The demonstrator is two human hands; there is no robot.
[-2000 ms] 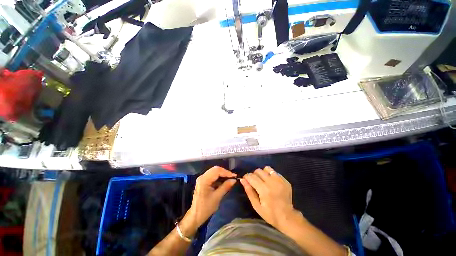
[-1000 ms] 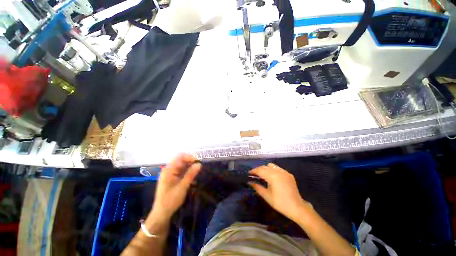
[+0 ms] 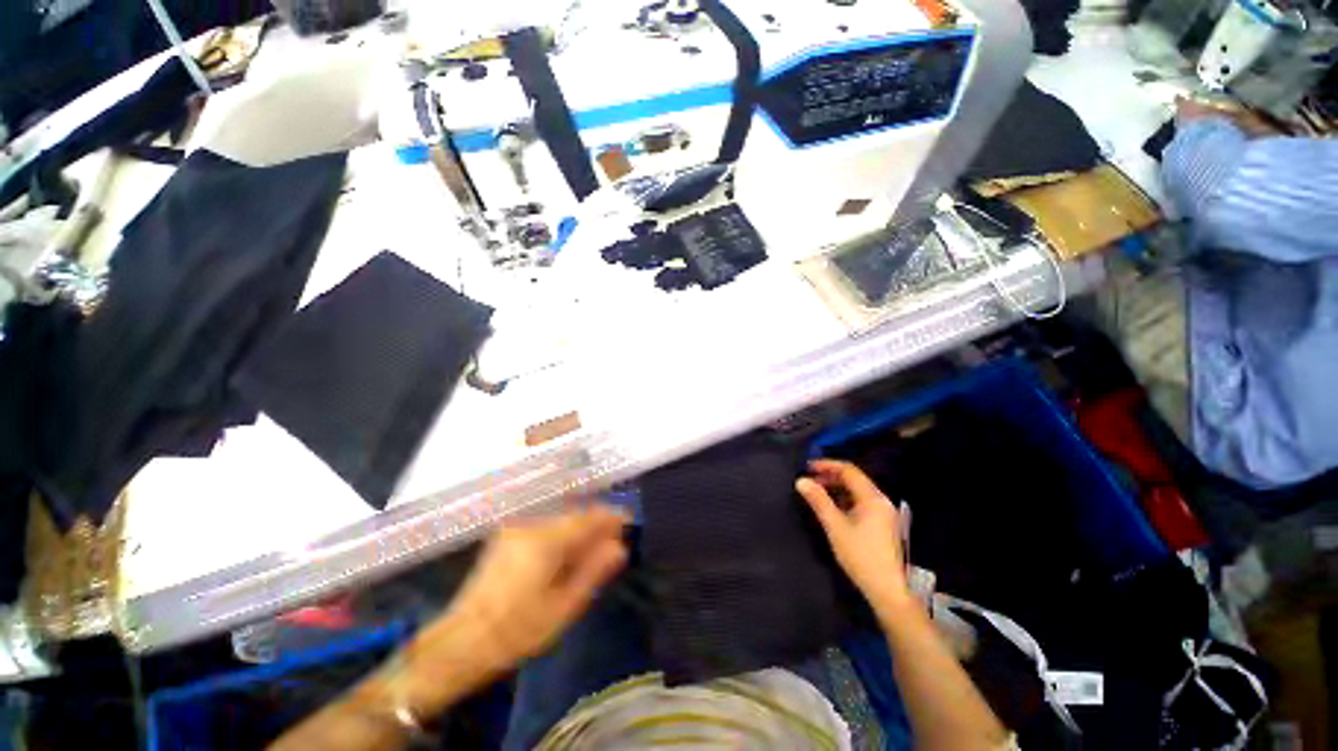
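A black garment panel (image 3: 734, 565) hangs flat over the lap below the table edge. My right hand (image 3: 858, 531) is at its upper right edge, with thumb and index finger close together; the dark cloth hides whether they grip it. My left hand (image 3: 550, 572) is blurred, left of the panel near the table's front edge, its fingers curled; I cannot tell whether it holds anything. A smaller black panel (image 3: 367, 374) lies on the white table, beside the larger stacked black panels (image 3: 206, 294).
The sewing machine (image 3: 836, 176) stands behind, with small black pieces (image 3: 719, 245) under its arm and a plastic-covered insert (image 3: 895, 272) to the right. Blue crates (image 3: 1086, 477) sit below the table on both sides. A person's striped sleeve (image 3: 1262, 191) is at far right.
The view has turned right. The smaller black panel now lies on the table left of the needle area. A black panel shows spread over the lap between my hands.
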